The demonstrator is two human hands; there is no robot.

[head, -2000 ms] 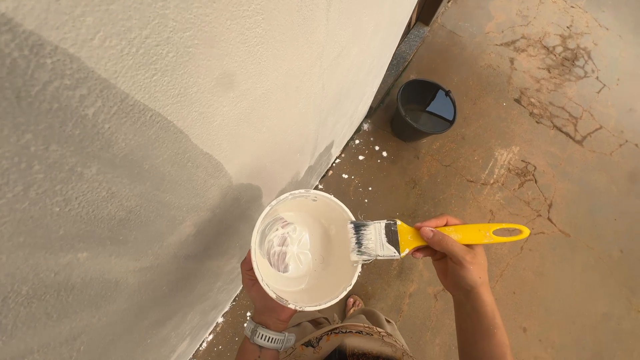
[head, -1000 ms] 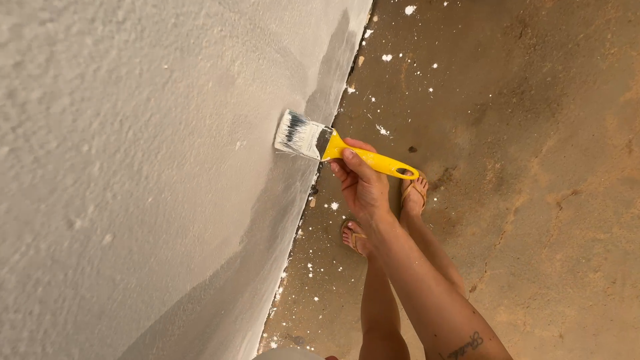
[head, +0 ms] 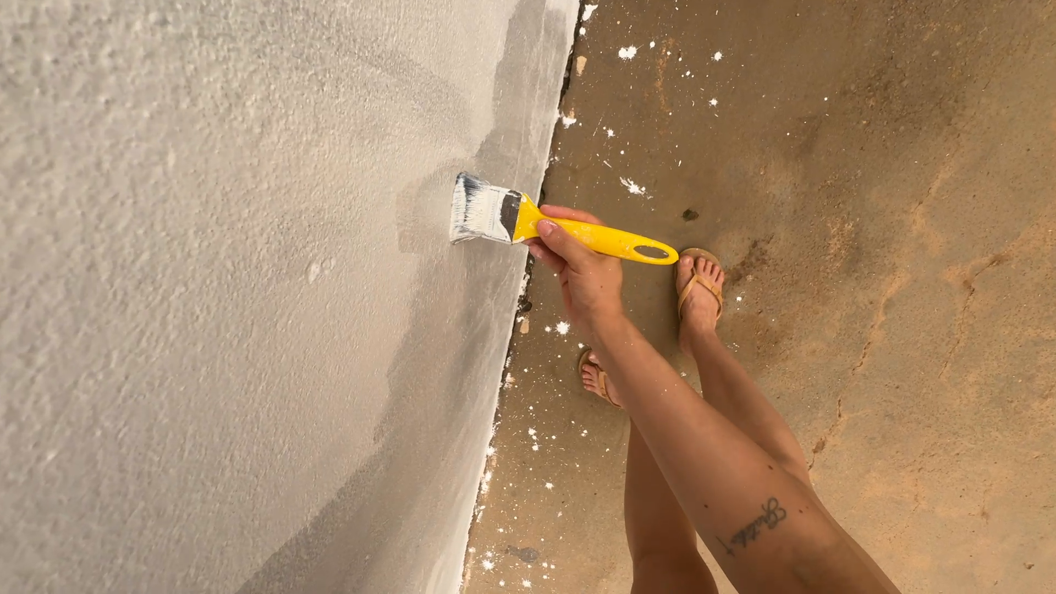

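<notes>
My right hand (head: 582,268) grips a flat paintbrush by its yellow handle (head: 610,239). White paint coats the ferrule and much of the bristles (head: 478,208), whose dark tips show through. The bristles lie at the textured, pale wall (head: 272,272), low down near its foot; whether they press on it I cannot tell for certain. A slightly darker, wet-looking patch surrounds the tip. My left hand is out of view, and so is the paint container.
The brown concrete floor (head: 907,247), cracked and spotted with white paint splashes, meets the wall along a white-edged line. My feet in thong sandals (head: 701,289) stand close to the wall, below my right forearm.
The brush has gone from the rim of the white paint container to the wall. My left hand and that container, seen two seconds ago, have left the view, as has the black bucket. The view has shifted.
</notes>
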